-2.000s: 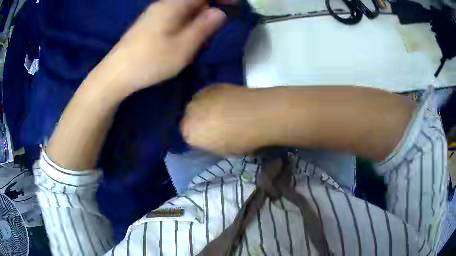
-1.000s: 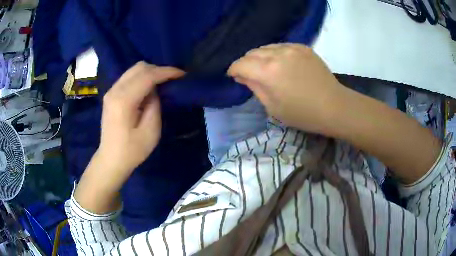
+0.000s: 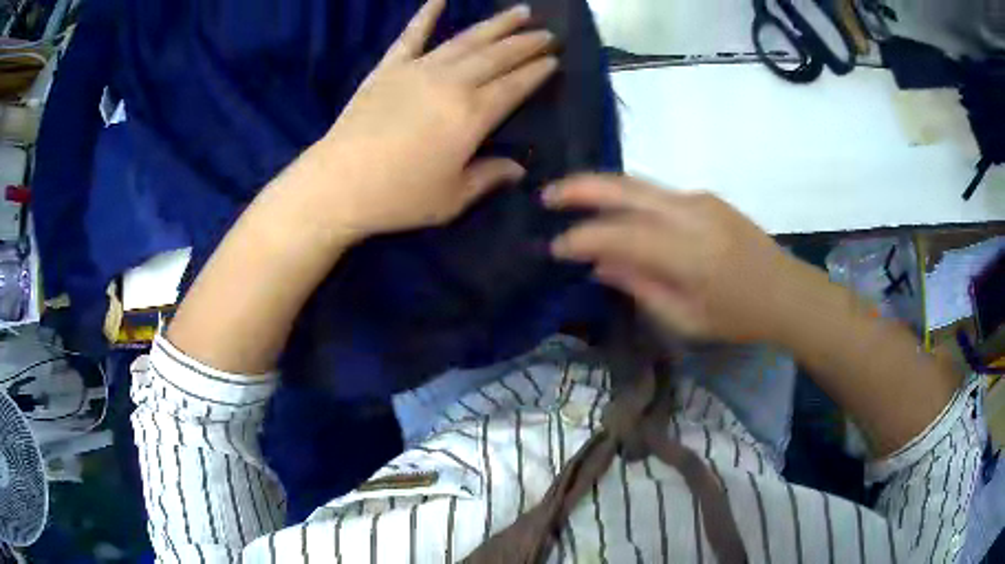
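Note:
The dark blue garment (image 3: 220,99) covers the left of the white table and hangs towards my lap. A black strip or facing (image 3: 575,99) lies along its right part. My left hand (image 3: 441,132) rests flat on the garment, fingers spread over the black part, gripping nothing that I can see. My right hand (image 3: 672,248) is at the garment's right edge, slightly blurred, with thumb and fingers apart. The cloth between the two hands is dark, and its layers are hard to tell apart.
Black-handled scissors (image 3: 799,44) lie at the upper right of the white table (image 3: 749,143), near dark cloth scraps (image 3: 937,68). A small fan (image 3: 17,468) stands at the lower left. A bag and papers show below the table edge at the right.
My left hand has moved up and right and opened from its pinch to lie flat on the cloth. My right hand has moved down and opened. The black part now lies more upright along the right.

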